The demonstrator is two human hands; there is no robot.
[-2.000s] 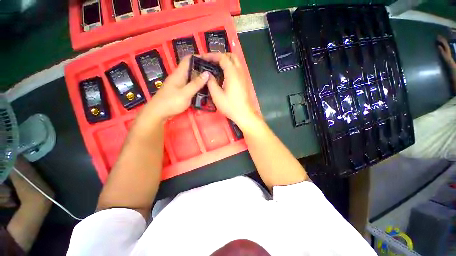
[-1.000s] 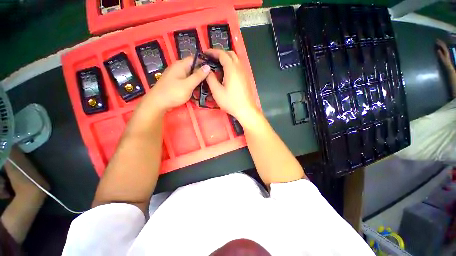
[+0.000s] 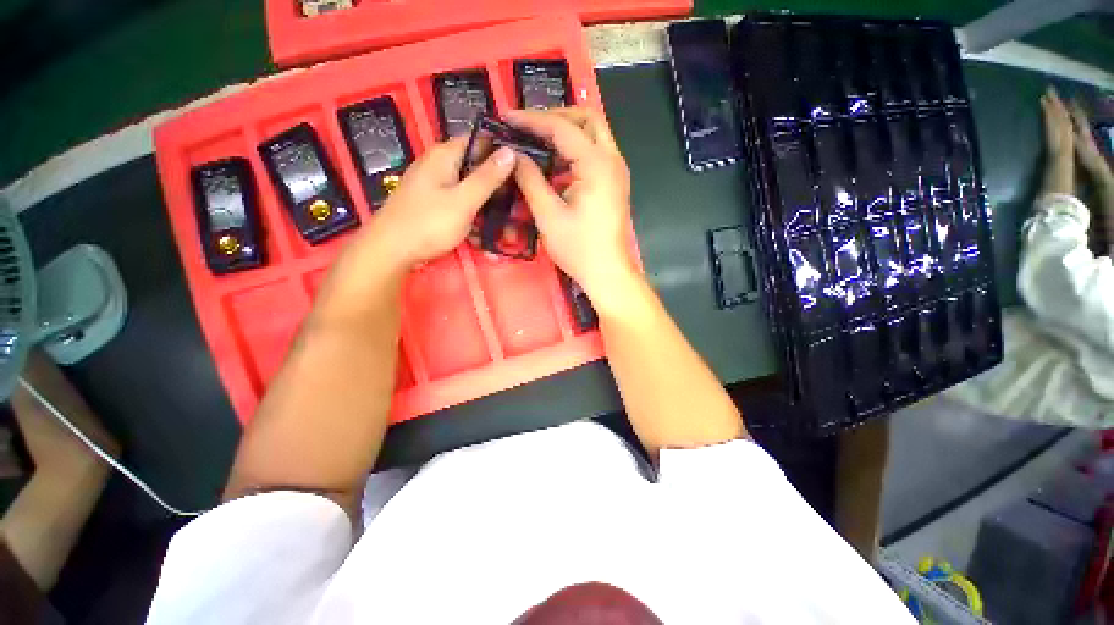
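Observation:
My left hand (image 3: pixel 428 205) and my right hand (image 3: pixel 579 195) together hold a thin black housing frame (image 3: pixel 503 232) over the red tray (image 3: pixel 320 98). Red shows through its openings. Both thumbs meet near its upper part, and the fingers hide its edges. Whether a phone unit is in it I cannot tell. Several black phone units lie in the tray's far row, one (image 3: pixel 227 214) at the left end with a gold round spot. Another dark unit (image 3: pixel 579 302) shows partly beside my right wrist in the near row.
Glossy black blister trays (image 3: pixel 873 220) are stacked at right. A dark flat panel (image 3: pixel 705 98) and a loose frame (image 3: pixel 733 266) lie beside them. A second red tray (image 3: pixel 458 22) is beyond. A fan (image 3: pixel 76 303) and another person's arm are left; a person's hands (image 3: pixel 1070 140) are far right.
The held frame has tilted slightly between my hands. The far red tray has moved right along the belt. At the far right, another person's hands and sleeve have come further into view.

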